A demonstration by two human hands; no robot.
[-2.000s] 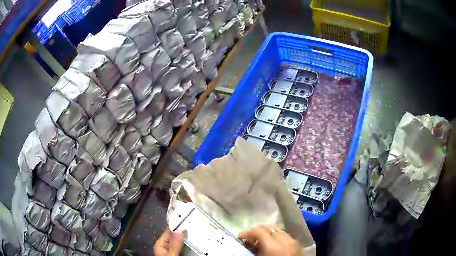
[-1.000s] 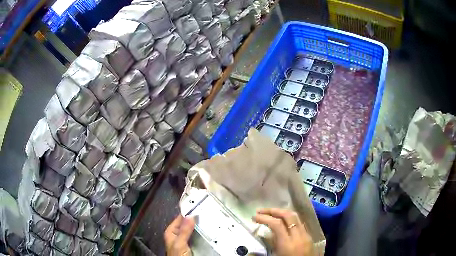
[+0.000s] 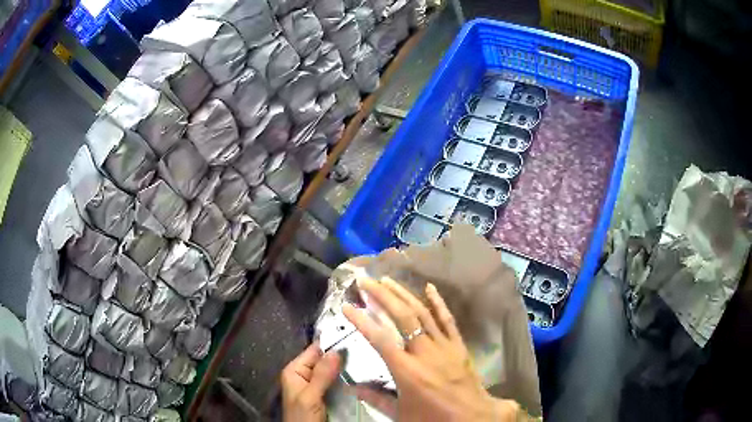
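A silver-white housing (image 3: 363, 361) lies on its grey-beige wrapping paper (image 3: 495, 297) at the bottom centre, above the lap. My left hand (image 3: 307, 383) grips the housing's left edge between thumb and fingers. My right hand (image 3: 429, 354), with a ring, lies over the housing, its fingers spread across the upper end and the paper there. It hides much of the housing. Behind the paper, a blue plastic crate (image 3: 375, 191) holds a row of housings (image 3: 481, 158) on a mottled pink-red layer (image 3: 569, 165), with more at its near right corner.
A high bank of paper-wrapped housings (image 3: 173, 206) fills the left, along a wood-edged bench (image 3: 317, 173). Crumpled discarded paper (image 3: 701, 255) lies right of the crate. A yellow crate (image 3: 606, 29) stands behind it. A metal bar shows under the bench edge.
My right hand has moved from the paper's right side up and left over the housing. My left hand still holds the left edge. The view has shifted slightly.
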